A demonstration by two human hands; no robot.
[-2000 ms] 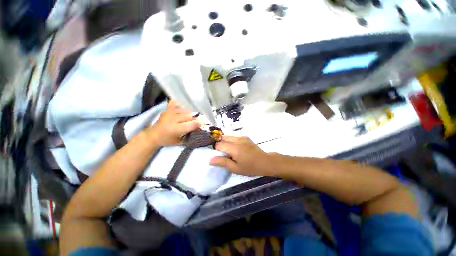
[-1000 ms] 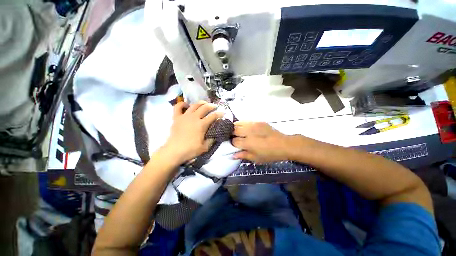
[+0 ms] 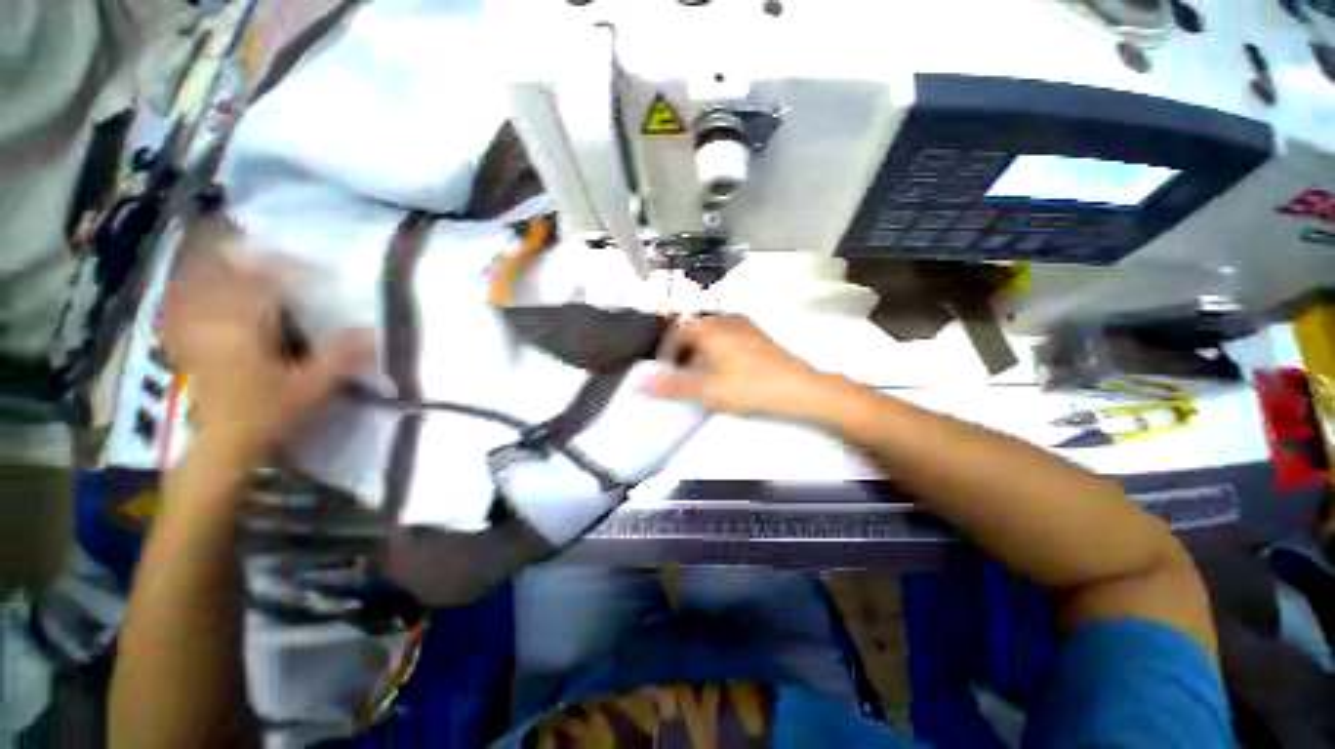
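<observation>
The white garment body (image 3: 476,359) with dark strips lies left of and in front of the needle, its lower edge hanging over the table front. A small dark panel (image 3: 593,335) on it reaches to the presser foot (image 3: 694,264). My right hand (image 3: 732,366) pinches the right end of this dark panel just in front of the presser foot. My left hand (image 3: 256,344) is blurred over the garment's left part; whether its fingers grip cloth cannot be told. An orange strip (image 3: 523,261) shows on the cloth left of the needle.
The sewing machine's control panel (image 3: 1061,173) is above right. Dark cut pieces (image 3: 930,307) lie right of the needle. Yellow-handled snips (image 3: 1124,423), a red container (image 3: 1288,426) and a ruler strip (image 3: 761,524) are on the table. Grey cloth heaps are at far left.
My left hand has moved from beside the needle to the garment's left side. My right hand stays by the presser foot, on the dark panel. More of the dark panel and orange strip shows.
</observation>
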